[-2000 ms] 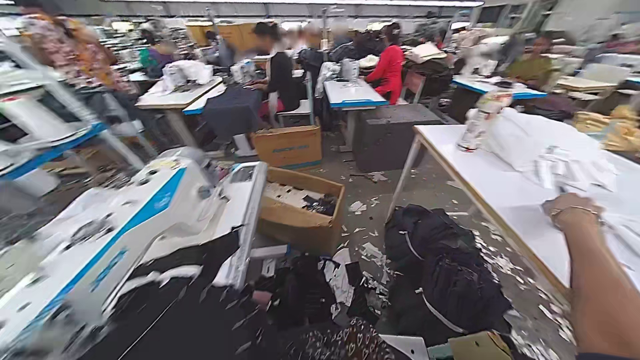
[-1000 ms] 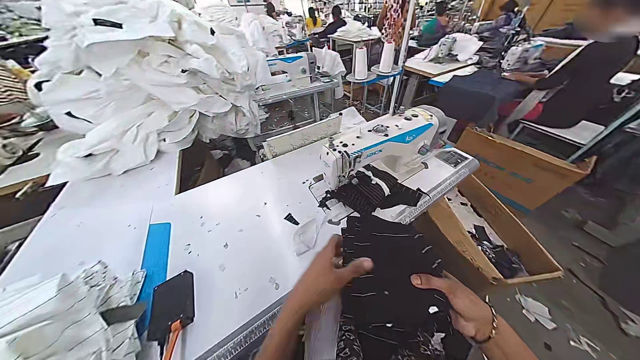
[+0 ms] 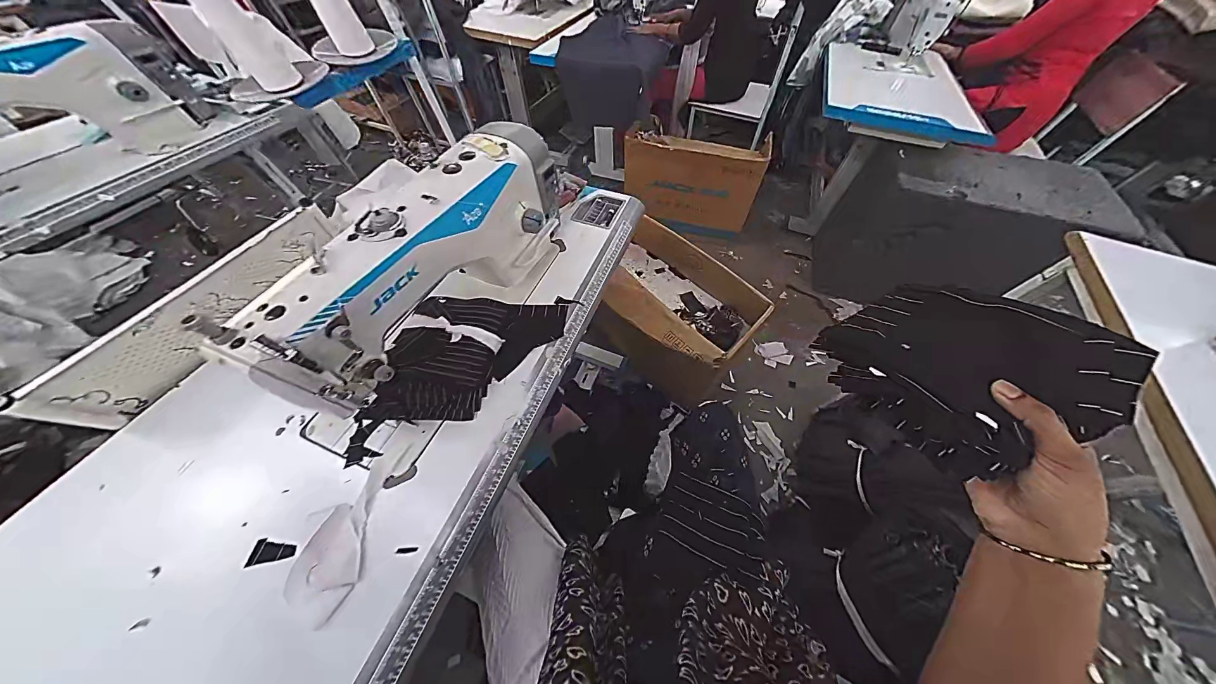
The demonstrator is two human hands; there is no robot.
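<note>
At the right of the view, my right hand [image 3: 1045, 475], with a bangle at its wrist, grips a stack of black fabric pieces [image 3: 1007, 351] with white thread marks. The thumb lies on top of the stack. My left hand is out of view. A white and blue Jack sewing machine [image 3: 399, 247] stands on the white table at the left. Beside its needle area lies black striped fabric [image 3: 442, 366] with a white strip across it. A dark bundle of garments [image 3: 864, 541] lies below my right hand.
An open cardboard box [image 3: 698, 304] with scraps stands beyond the machine table [image 3: 228, 503]. Another carton [image 3: 698, 180] is behind it. A white table [image 3: 1154, 285] edges the right side. A co-worker in red [image 3: 1054, 57] sits at the back right. Scraps litter the floor.
My right hand has carried the black fabric to the right, away from the sewing table. My left hand, at the fabric one second ago, has left the view. The view has swung right since then.
</note>
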